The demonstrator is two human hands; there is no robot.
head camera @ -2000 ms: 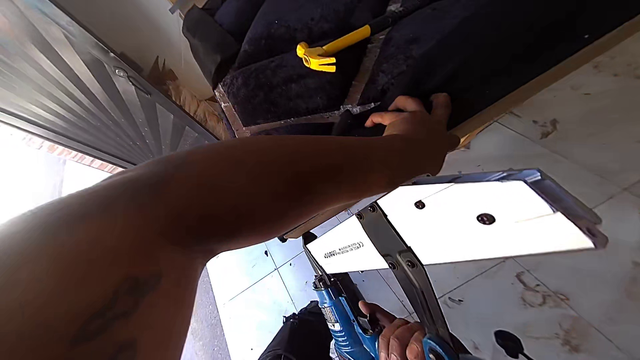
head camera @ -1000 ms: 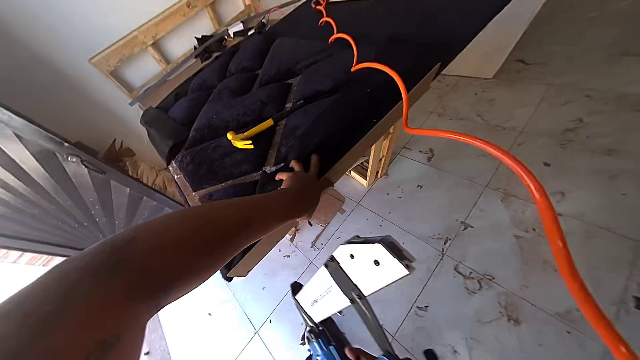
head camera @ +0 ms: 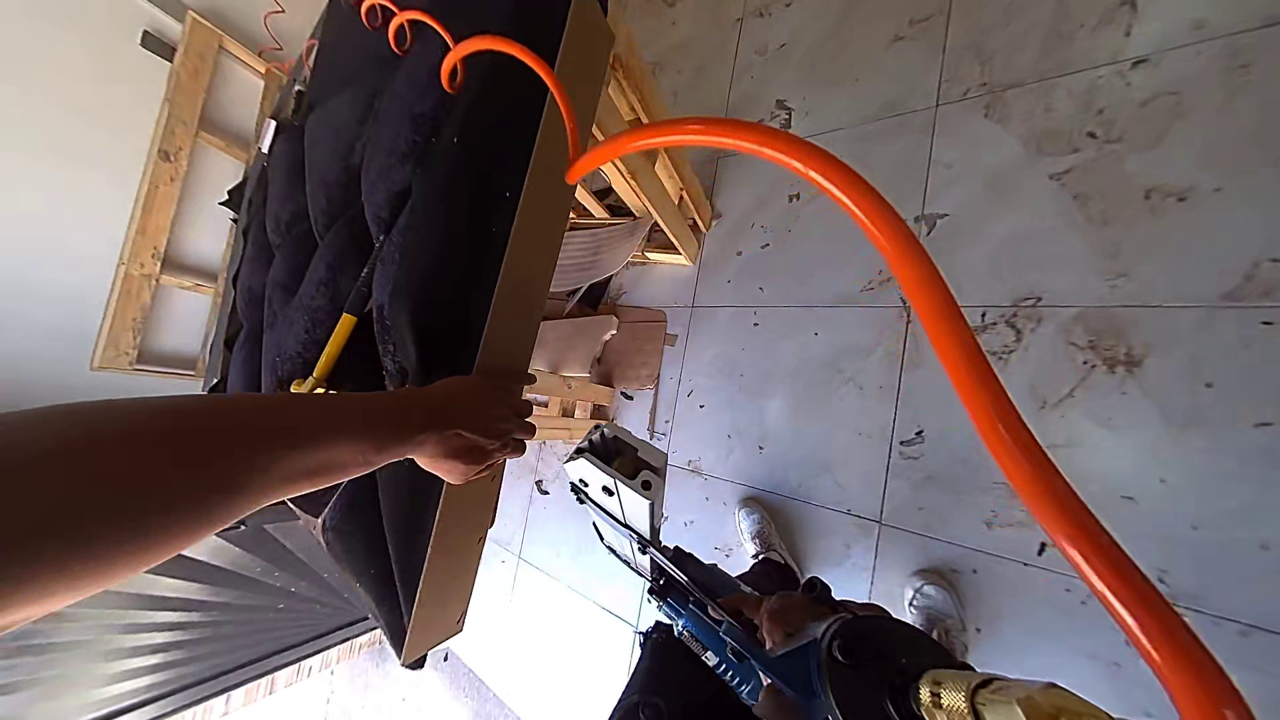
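My left hand (head camera: 475,425) rests with curled fingers on the cardboard-like edge strip (head camera: 535,230) of a dark tufted upholstered panel (head camera: 440,200). Low in the view, my right hand (head camera: 785,618) is wrapped around the handle of a blue pneumatic nail or staple gun (head camera: 735,640). The gun's white and grey magazine (head camera: 625,490) points up toward the panel's edge, and a brass air fitting (head camera: 985,697) is at its rear. A claw hammer with a yellow and black handle (head camera: 335,345) lies on the dark fabric, its head partly hidden behind my left forearm.
An orange coiled air hose (head camera: 900,250) arcs across the view. Wooden trestle framing (head camera: 650,190) and cardboard pieces (head camera: 600,345) are below the panel. A wooden frame (head camera: 165,200) leans at the wall. The tiled floor (head camera: 780,380) has debris; a metal door (head camera: 220,600) is lower left.
My left hand has moved from the dark fabric onto the panel's edge strip. The view has turned strongly, and the orange hose now looks much closer.
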